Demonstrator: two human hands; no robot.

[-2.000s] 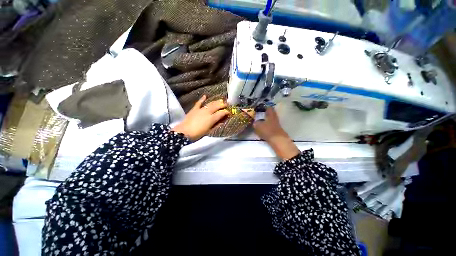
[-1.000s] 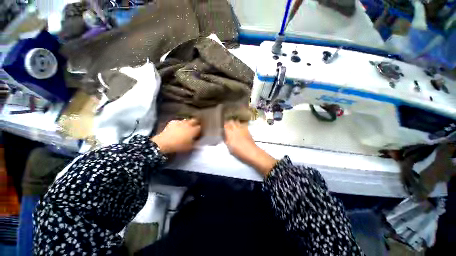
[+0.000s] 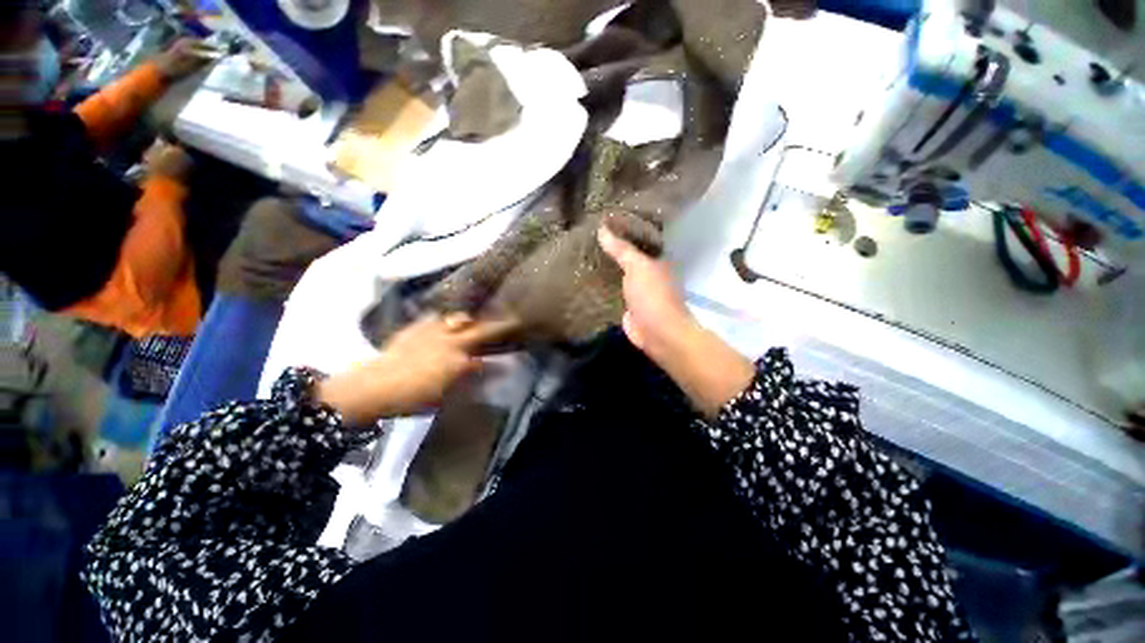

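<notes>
The brown speckled garment panel (image 3: 565,283) lies bunched at the table's front edge, away from the needle, and part of it hangs over the edge. Its white backing (image 3: 502,189) is folded outward on the left, with a small brown piece (image 3: 483,98) on it. My left hand (image 3: 421,364) is at the panel's lower left edge, fingers on the cloth, slightly blurred. My right hand (image 3: 659,302) grips the panel's right side, thumb on top; its other fingers are mostly hidden. The sewing machine (image 3: 1005,113) stands at the right, its needle area free of cloth.
Thread snips (image 3: 1040,251) with red and dark loops lie on the machine bed (image 3: 879,283). A person in orange sleeves (image 3: 148,258) works at the upper left, beside a blue machine part (image 3: 301,44). A tan patch (image 3: 383,132) is on the table at left.
The panel has come away from the needle to the front left and over the table edge. Both hands moved with it and now hold it farther apart. The view has swung left, bringing in the person in orange.
</notes>
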